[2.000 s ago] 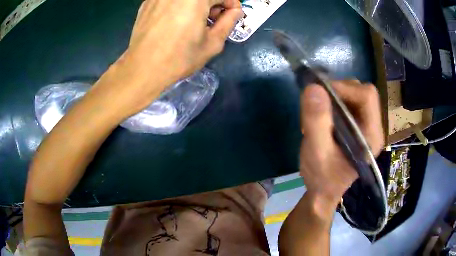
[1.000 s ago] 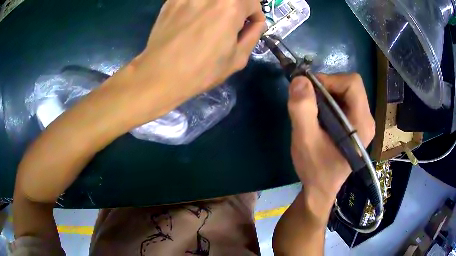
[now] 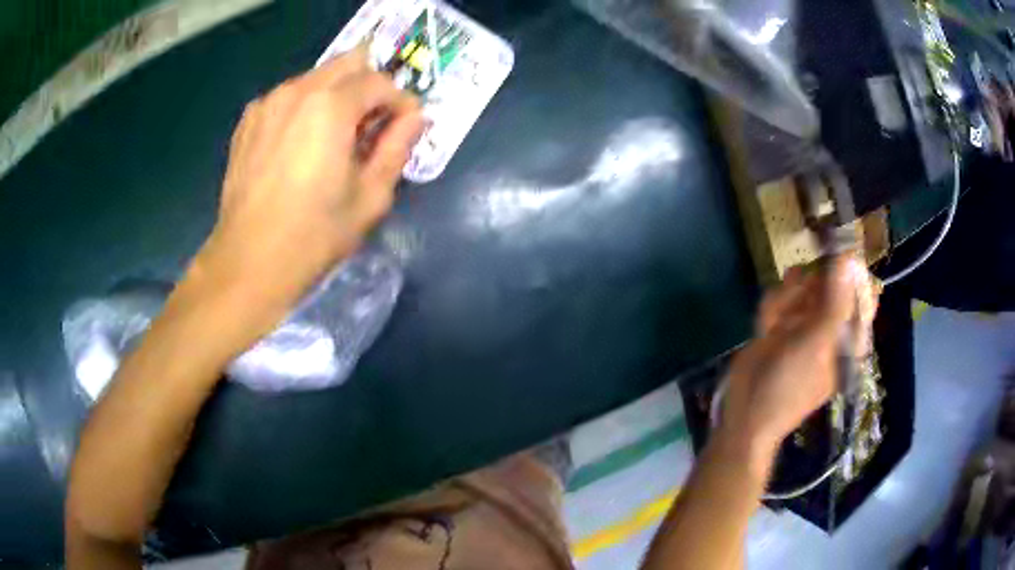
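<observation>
The white power strip housing (image 3: 467, 89) lies open on the dark green bench, upper left of centre, with a green circuit board (image 3: 429, 52) and a yellow component inside. My left hand (image 3: 323, 156) is over its near left edge, fingertips pinched together; what they hold, if anything, is hidden. My right hand (image 3: 807, 334) is at the right edge of the bench, blurred, gripping the soldering iron (image 3: 833, 228), whose tip end points up over the wooden tray (image 3: 788, 223). The plastic bag (image 3: 323, 334) lies on the bench beside and under my left forearm.
A clear extraction hood (image 3: 723, 56) hangs at the upper right. A black parts box (image 3: 890, 390) with gold pieces stands off the bench's right edge, below the tray. A pale rail (image 3: 122, 56) curves along the upper left. A white cable (image 3: 946, 223) loops at the right.
My right hand has moved away from the housing to the right with the soldering iron, now over the tray. The view has turned, and the housing shows farther left and more fully.
</observation>
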